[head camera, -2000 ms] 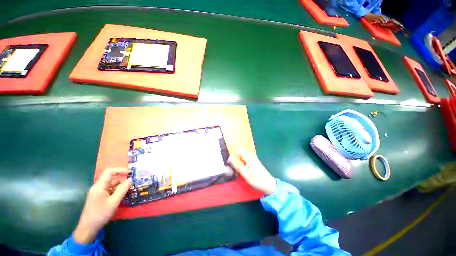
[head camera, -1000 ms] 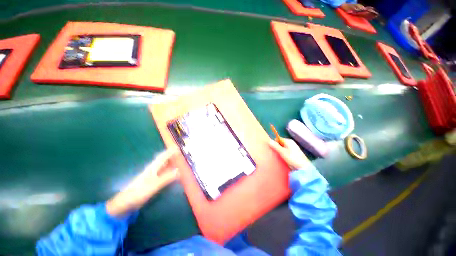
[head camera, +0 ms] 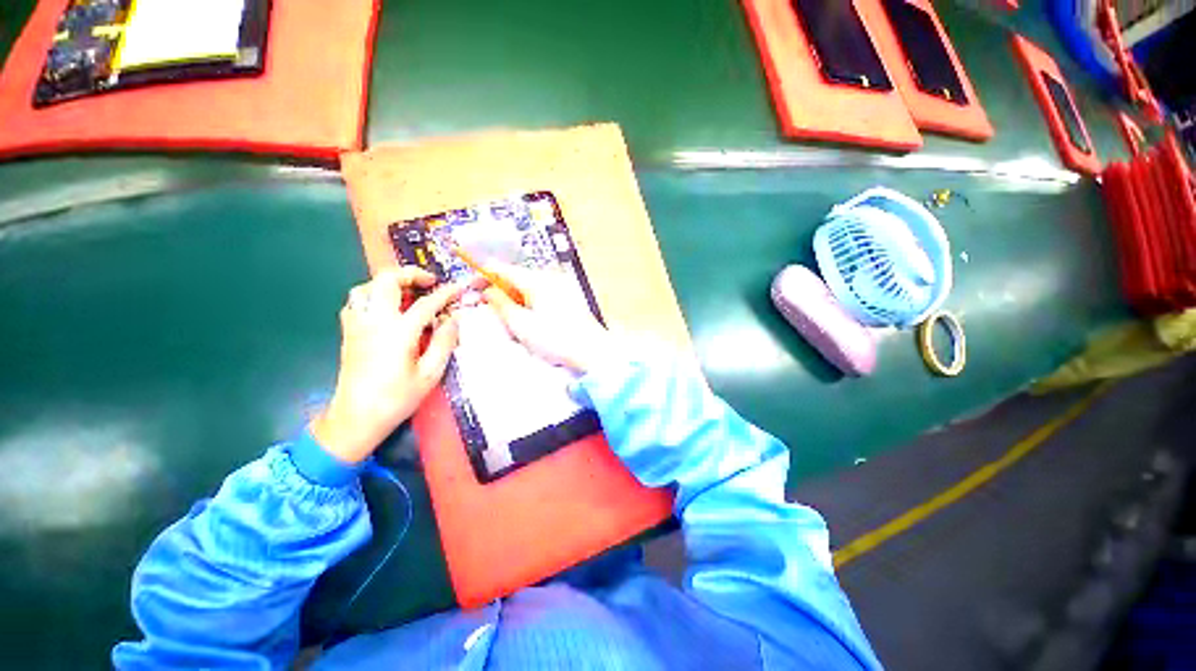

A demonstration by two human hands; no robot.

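Observation:
An open tablet (head camera: 518, 393) lies on a red-orange foam pad (head camera: 525, 531), its board end away from me and its white battery block toward me. My right hand (head camera: 544, 315) holds an orange spudger (head camera: 491, 275) over the board end, its tip near the upper part of the board. My left hand (head camera: 394, 344) is at the tablet's left edge, with its fingertips on or just above the board beside the spudger. Whether those fingertips pinch anything is too small to tell. The fingers hide part of the board and its connectors.
Another open tablet (head camera: 184, 33) lies on a pad at the upper left. Face-up tablets (head camera: 843, 42) lie on pads at the upper right. A light-blue fan (head camera: 881, 257), a mauve case (head camera: 824, 320) and a tape roll (head camera: 942, 344) stand to the right. Stacked red pads (head camera: 1154, 236) are at the far right.
The pad and tablet have turned from lying crosswise to pointing away from me. Both hands have moved in from the pad's sides onto the tablet's board end, and the orange spudger is now over the board.

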